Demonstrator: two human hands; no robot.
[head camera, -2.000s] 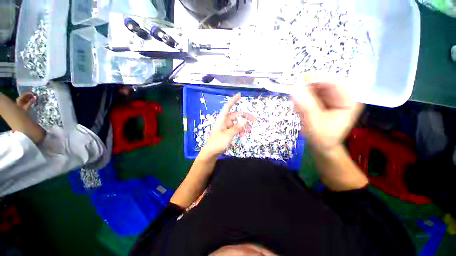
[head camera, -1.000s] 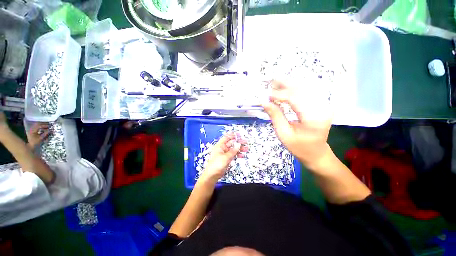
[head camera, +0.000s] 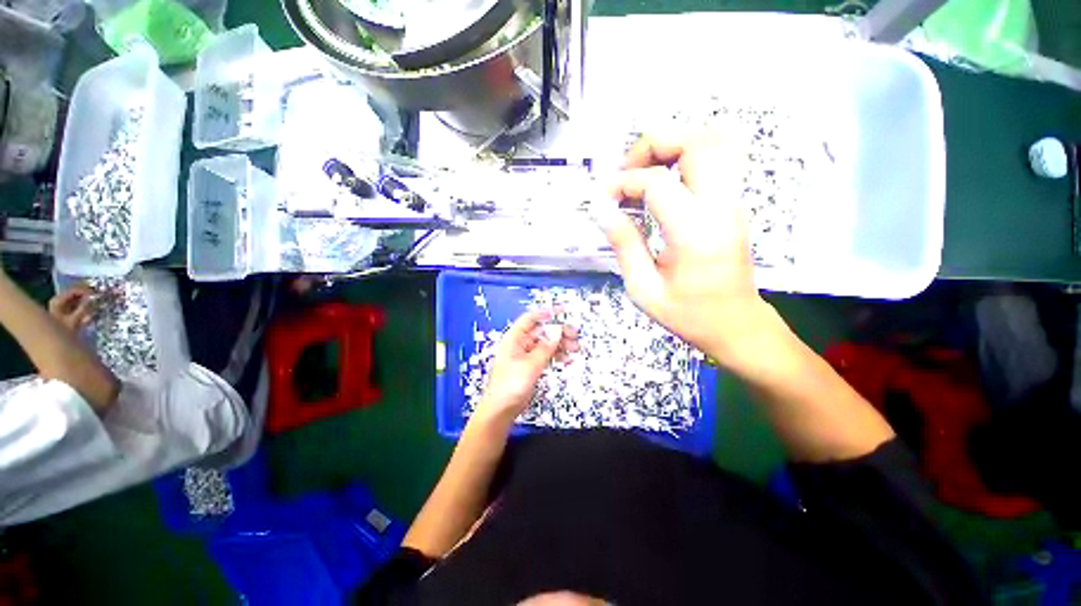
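Observation:
My left hand (head camera: 523, 360) is over the blue bin (head camera: 455, 408), which is heaped with small silvery-white parts (head camera: 628, 373). Its fingers are curled over small pale parts in the palm. My right hand (head camera: 688, 249) is above the bench at the right end of the pale metal fixture (head camera: 510, 211), in front of the white tray. Its thumb and index fingertips are close together; glare hides whether a part is between them. Two dark barrels (head camera: 370, 184) are at the fixture's left.
A large white tray (head camera: 883, 189) with scattered parts is at right. A steel bowl (head camera: 474, 83) is at top centre, beside dark upright bars. Small clear boxes (head camera: 219, 225) and a long clear bin (head camera: 162, 178) are at left. A neighbouring person's arm (head camera: 53, 355) is at far left.
My right hand has moved from over the tray's front edge leftward and forward to the fixture's end. My left hand has stayed over the blue bin, its fingers more curled. The camera view has shifted.

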